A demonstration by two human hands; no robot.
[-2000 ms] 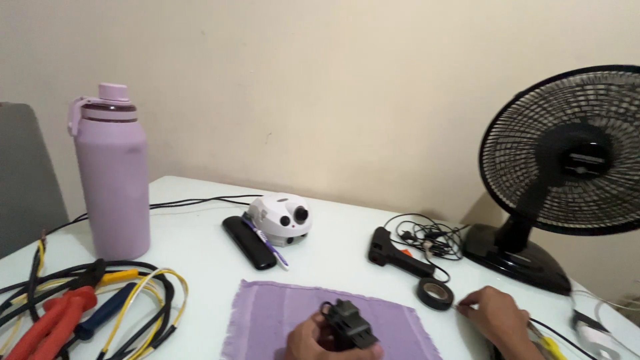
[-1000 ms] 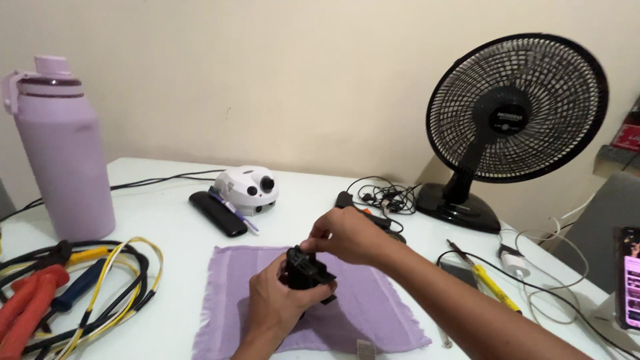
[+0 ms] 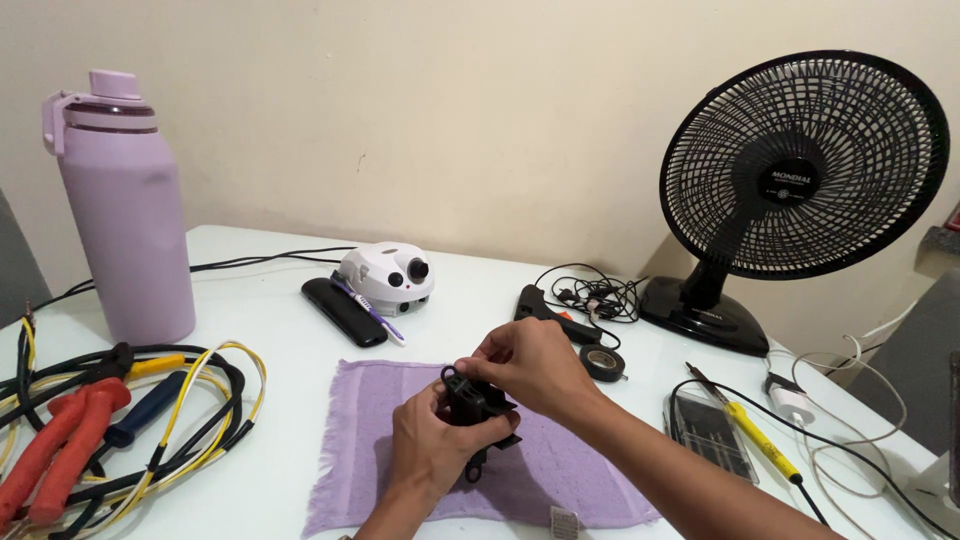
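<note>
A black plastic device part (image 3: pixel 480 409) with small rings at its top and bottom is held over a purple cloth (image 3: pixel 360 435). My left hand (image 3: pixel 442 442) grips its sides, thumb across the front. The fingertips of my right hand (image 3: pixel 525 360) pinch at its top edge, near the upper ring; whether they hold a small piece cannot be told. The cloth lies flat on the white table, with a white tag at its near edge.
Left: lilac bottle (image 3: pixel 131 225), red-handled pliers (image 3: pixel 67 442), coiled cables (image 3: pixel 240 405). Behind: white control unit (image 3: pixel 386 277), black case (image 3: pixel 341 311), toothbrush (image 3: pixel 367 306). Right: glue gun (image 3: pixel 555 315), tape roll (image 3: pixel 602 363), yellow soldering iron (image 3: pixel 761 442), bit case (image 3: pixel 709 435), black fan (image 3: pixel 795 172).
My right hand has moved from the table beside the tape roll to the top of the black part. The left hand still holds the part.
</note>
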